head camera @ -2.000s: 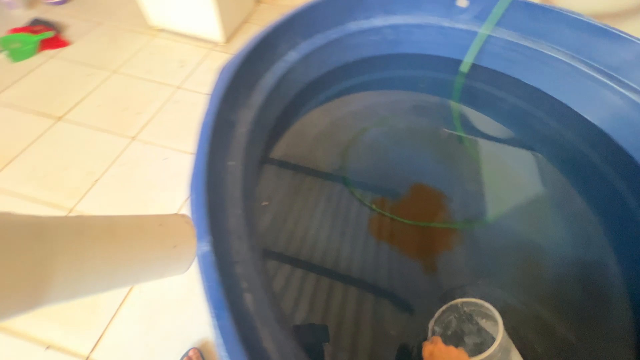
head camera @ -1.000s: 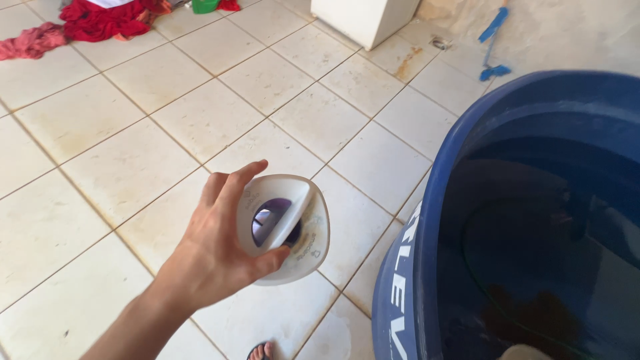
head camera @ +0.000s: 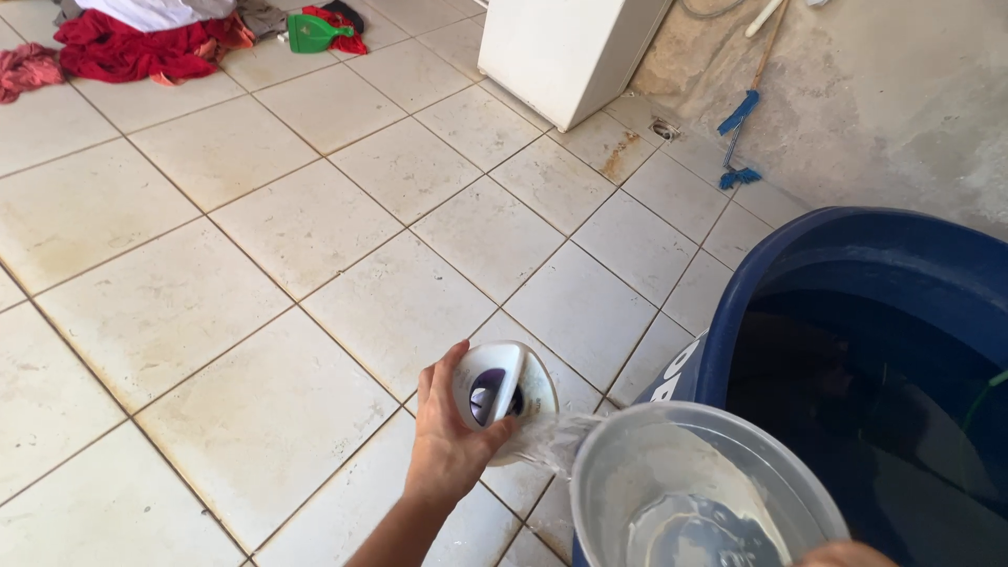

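My left hand grips a white plastic container with a crossbar over its opening and a purple inside, held above the tiled floor. Just to its right, a translucent plastic bucket tilts, and water pours from its rim onto the container. Only a part of my right hand shows at the bottom edge, at the bucket's rim. Beyond the bucket stands a large blue plastic tank with dark water in it.
A white appliance or cabinet stands by the wall near a floor drain. A blue-headed mop or brush leans there. Red cloths and a green dustpan lie at the upper left. A green hose dips into the tank.
The translucent bucket has come into view beside the white container, with water pouring from it. Two seconds ago a similar clear vessel was in the tank. The view has swung left from the tank.
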